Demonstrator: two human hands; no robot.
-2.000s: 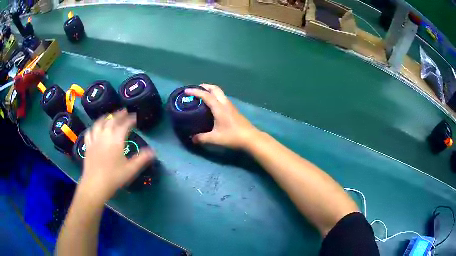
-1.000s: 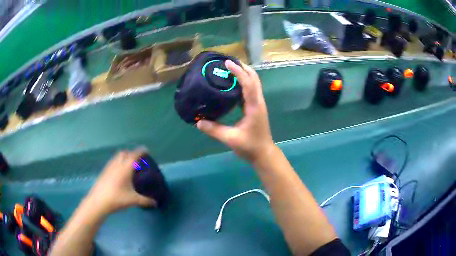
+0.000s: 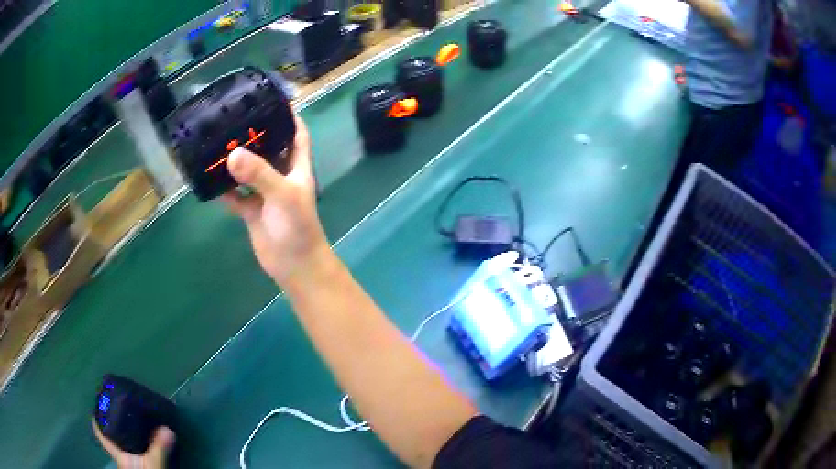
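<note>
My right hand holds a black barrel speaker up at the upper left, its thumb beside the orange-red button marks on its side. My left hand, cut off by the lower left edge, holds a second black speaker low over the green bench; its end shows blue-violet lights. A white cable lies on the bench, partly hidden by my right forearm. The light-blue tester box stands on the bench right of that forearm.
A black power adapter lies behind the tester. A grey crate with dark round parts stands at right. Several speakers, some with orange straps, stand on the far green strip. A person stands at upper right.
The view has swung right, bringing the crate and person in. The speaker in my right hand has turned from its green-lit end to its button side. Both hands still hold speakers.
</note>
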